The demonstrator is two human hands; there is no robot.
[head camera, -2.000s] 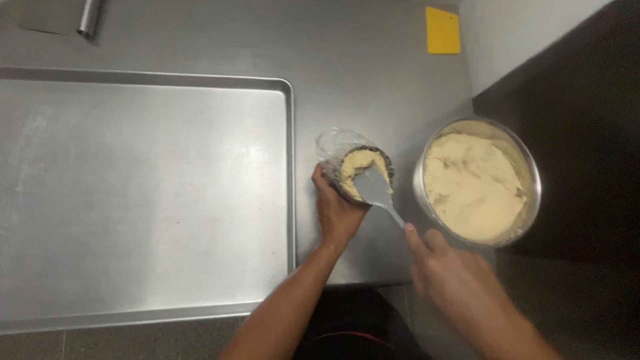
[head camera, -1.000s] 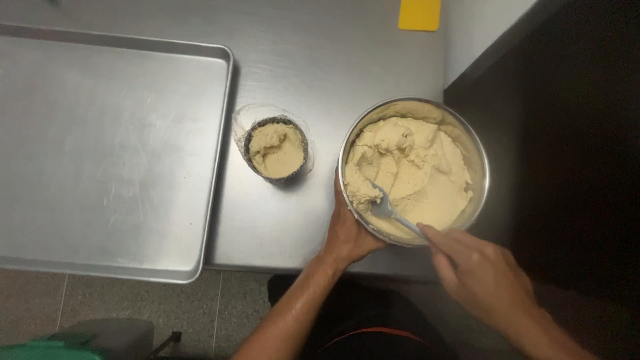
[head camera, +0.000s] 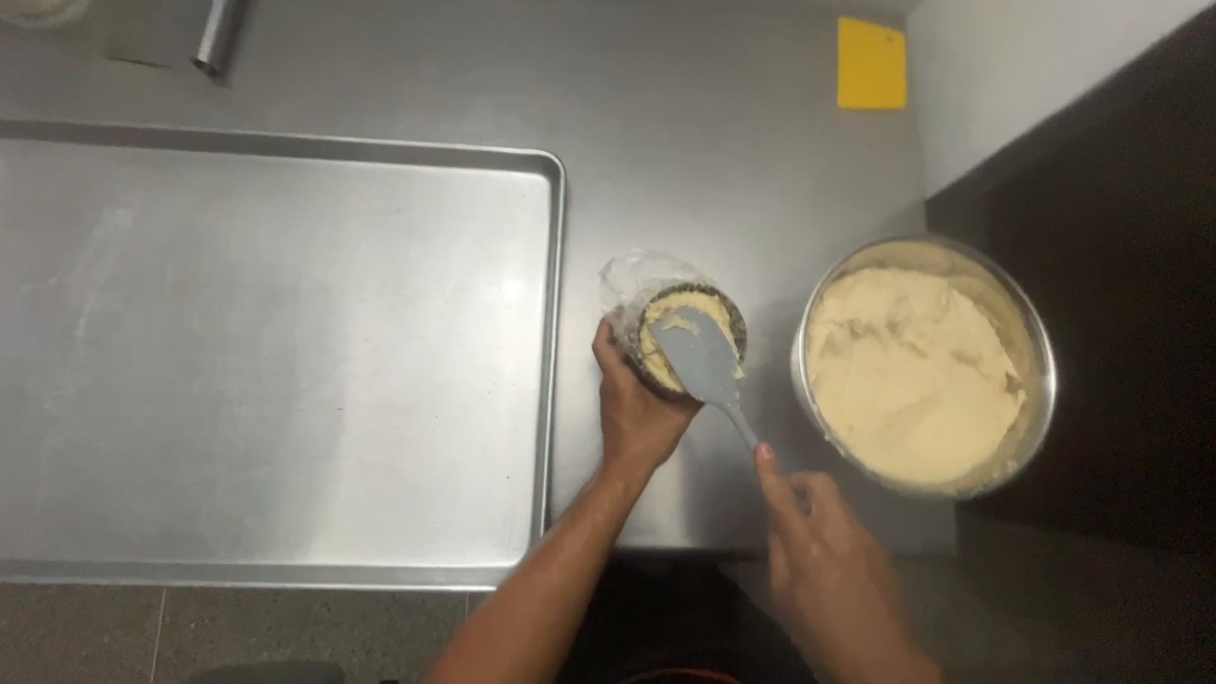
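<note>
My left hand [head camera: 638, 408] grips a small round container [head camera: 744, 328] lined with a clear plastic bag [head camera: 636, 274], whose edge spreads over the far rim. Pale dough or batter [head camera: 692, 302] lies inside it. In my right hand [head camera: 817, 541] is the handle of a grey spatula [head camera: 705, 361]; its blade rests over the container's mouth, on the pale mix. To the right stands a round metal bowl [head camera: 1048, 380] holding a large amount of the same-looking mix [head camera: 902, 389], touched by neither hand.
A large metal sheet pan [head camera: 556, 332] lies at the left on the steel table [head camera: 722, 180]. A yellow scraper [head camera: 871, 64] sits at the back right, near a pale wall [head camera: 988, 85]. A metal tube [head camera: 217, 43] lies at the back left.
One second ago my left hand held the metal bowl and the spatula was in its mix. Now both my left hand and the spatula are at the small container. The view has shifted.
</note>
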